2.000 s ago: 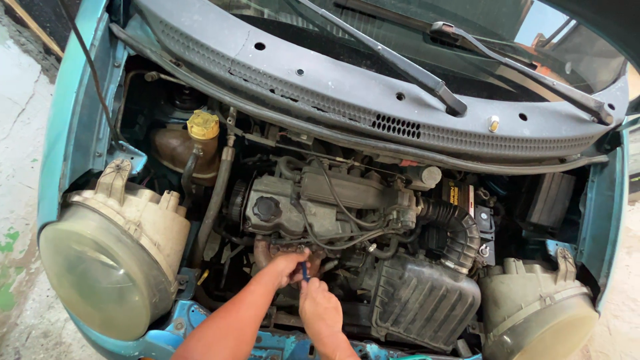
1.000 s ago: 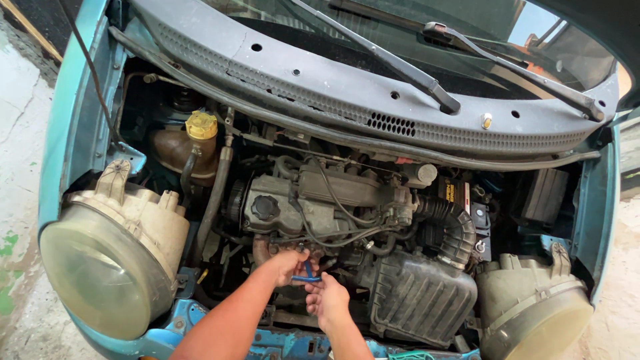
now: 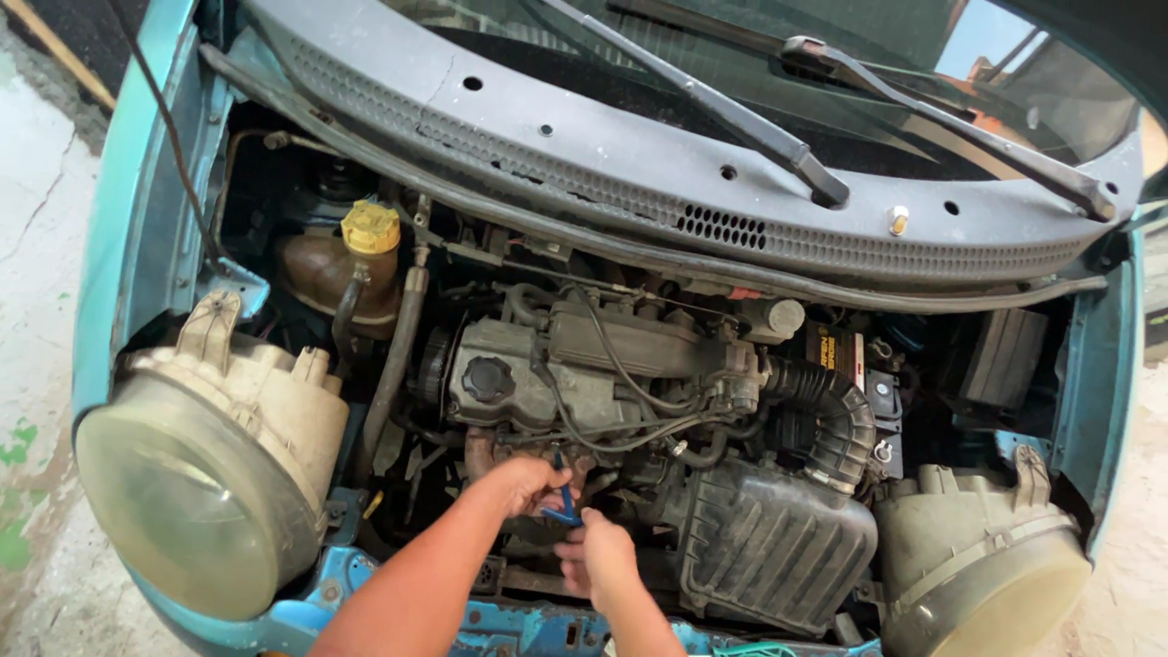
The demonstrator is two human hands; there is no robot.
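A slim blue-handled hand tool with a short crossbar at its lower end stands against the front of the engine, below the valve cover. My left hand has its fingers around the tool's shaft. Close to the right end of the crossbar is my right hand, its fingers curled and the thumb and index finger near the bar; whether they grip it is unclear. The tool's far tip is hidden among the engine parts beside the rusty exhaust manifold.
The black ribbed air filter box lies right of my hands, with a corrugated intake hose above it. Headlights flank the engine bay, the left one large and clouded. The blue front crossmember runs beneath my forearms. Cables cross the engine.
The blue tool's crossbar has turned, and my right hand's fingers have shifted around it. My left hand stays at the shaft in front of the engine.
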